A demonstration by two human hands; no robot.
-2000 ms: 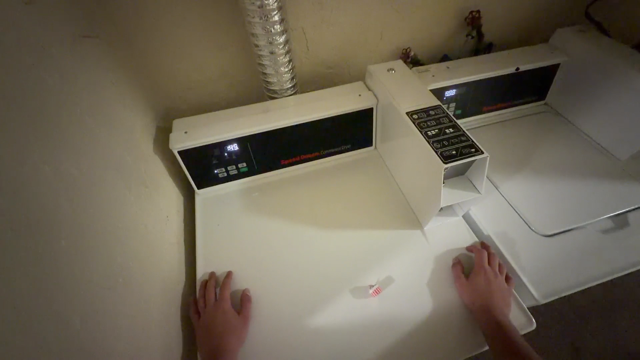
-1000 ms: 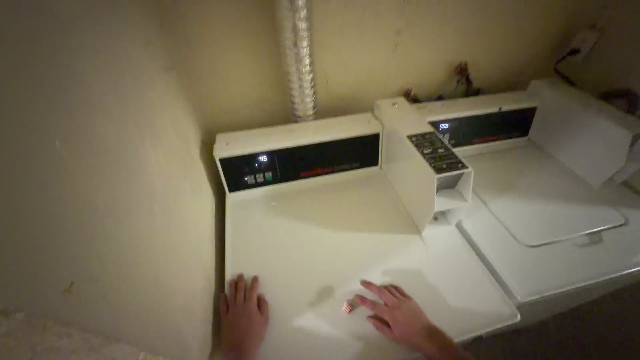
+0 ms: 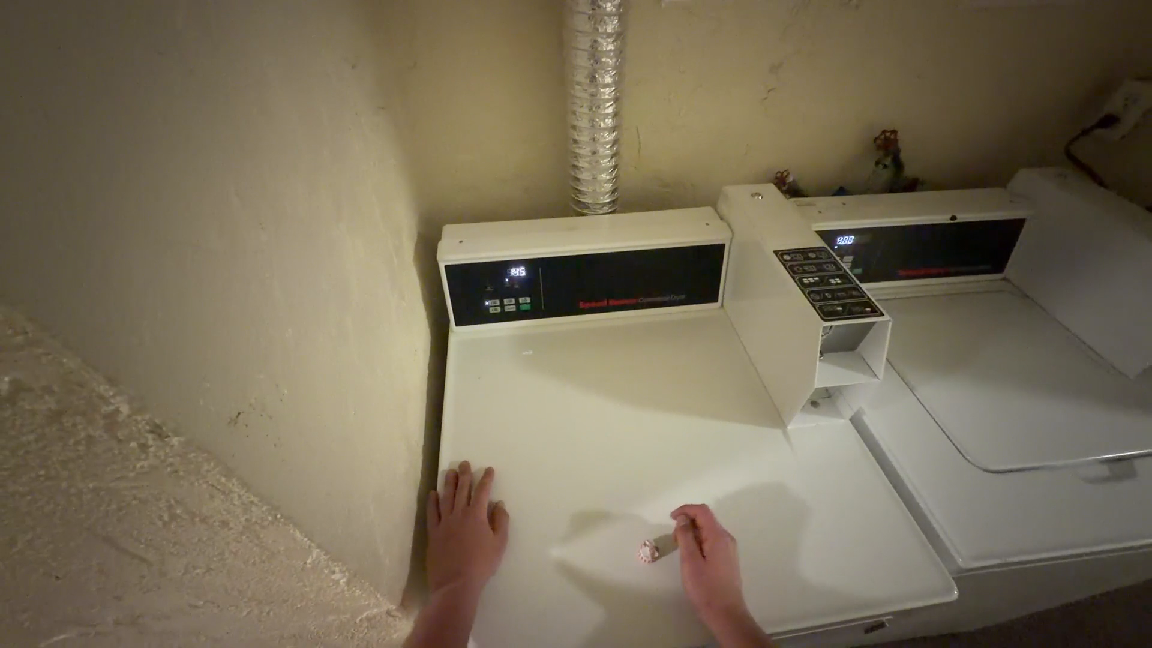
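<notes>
My left hand [image 3: 466, 540] lies palm down with spread fingers on the left edge of a white commercial dryer's top [image 3: 594, 396]. A small round red-and-white object [image 3: 649, 551] is over the front middle of that top; its exact kind is unclear. Just right of it is my right hand [image 3: 708, 562], with thumb and forefinger drawn together and the other fingers curled. Nothing shows between its fingertips, and a small gap separates them from the object. The dryer's black control panel [image 3: 585, 283] has a lit display and small buttons.
A white coin box [image 3: 774, 297] rises at the dryer's right rear. Beyond it stands a white washer with a closed lid [image 3: 1017, 378]. A foil duct [image 3: 594, 108] runs up the back wall. A plaster wall [image 3: 360, 360] borders the left side.
My right hand has moved left from the dryer's right side to beside the red-and-white object, and its fingers have drawn together. My left hand stays at the left edge.
</notes>
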